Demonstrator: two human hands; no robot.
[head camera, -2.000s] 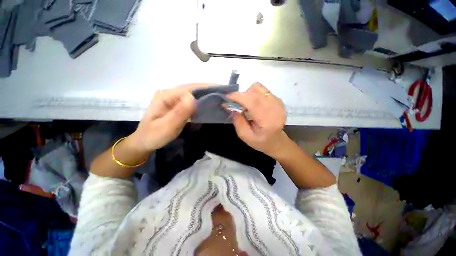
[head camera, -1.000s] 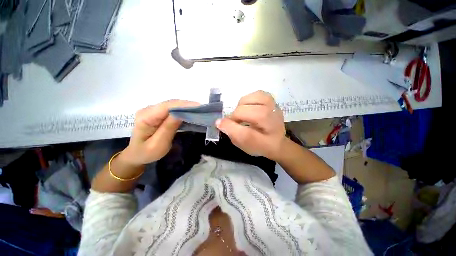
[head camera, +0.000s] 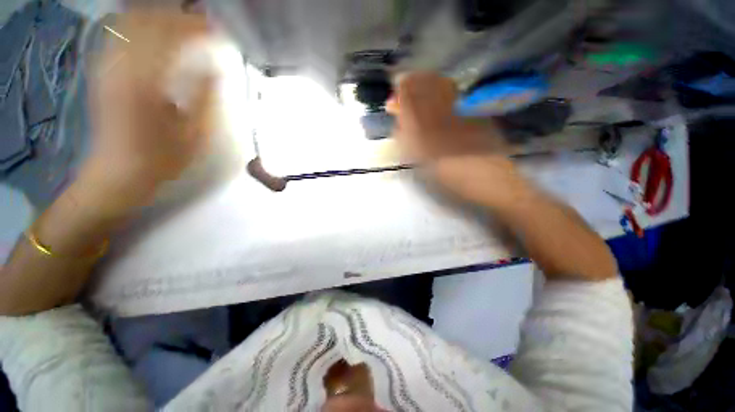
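Observation:
My left hand (head camera: 157, 88) is raised at the upper left, blurred and large. Whether it holds anything cannot be told. My right hand (head camera: 431, 117) is beside the dark needle area of the sewing machine (head camera: 375, 87). Its fingertips are close to a small grey piece (head camera: 378, 125) below the presser foot area; blur hides whether they grip it. The machine bed (head camera: 310, 121) left of the needle is washed out by bright lamp glow.
Grey cut pieces (head camera: 40, 88) lie at the upper left. A blue disc (head camera: 504, 92) is right of my right hand. Red-handled scissors (head camera: 651, 181) and small snips (head camera: 631, 221) lie at the right table end. The table's front edge (head camera: 322, 287) runs in front of my body.
Both hands have moved from the table's front edge up to the machine, my left to the upper left, my right beside the needle. The view has shifted; the machine head, lamp glow and blue disc now show.

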